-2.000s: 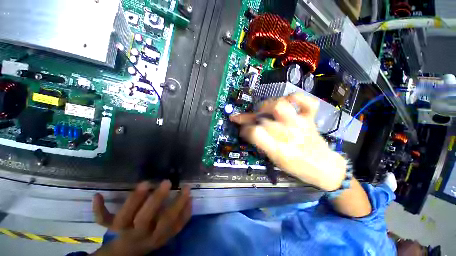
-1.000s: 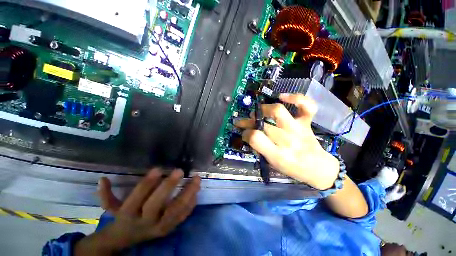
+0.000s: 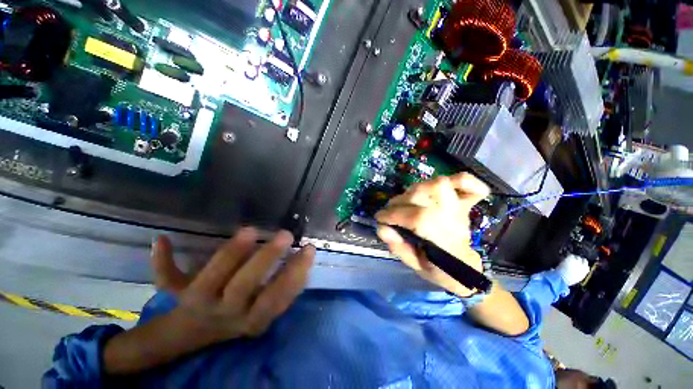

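A green power supply board sits in a black carrier, with two copper-wound toroidal inductors and a finned silver heat sink. My right hand is over the board's lower edge and holds a black marker pen, slanting from the fingers down toward the wrist. The hand hides part of the board below it. My left hand is at the carrier's front edge by the metal rail, fingers spread, holding nothing.
A second green board is in the carrier on the left. The grey conveyor rail runs along the front. A blue coiled cord crosses at right. A white-gloved hand and blue sleeve show beyond. Yellow-black floor tape is lower left.
The boards and carrier have shifted right and up in view. My right hand has moved toward the board's lower edge, and the pen has turned from upright to slanting. My left hand stays near the rail.
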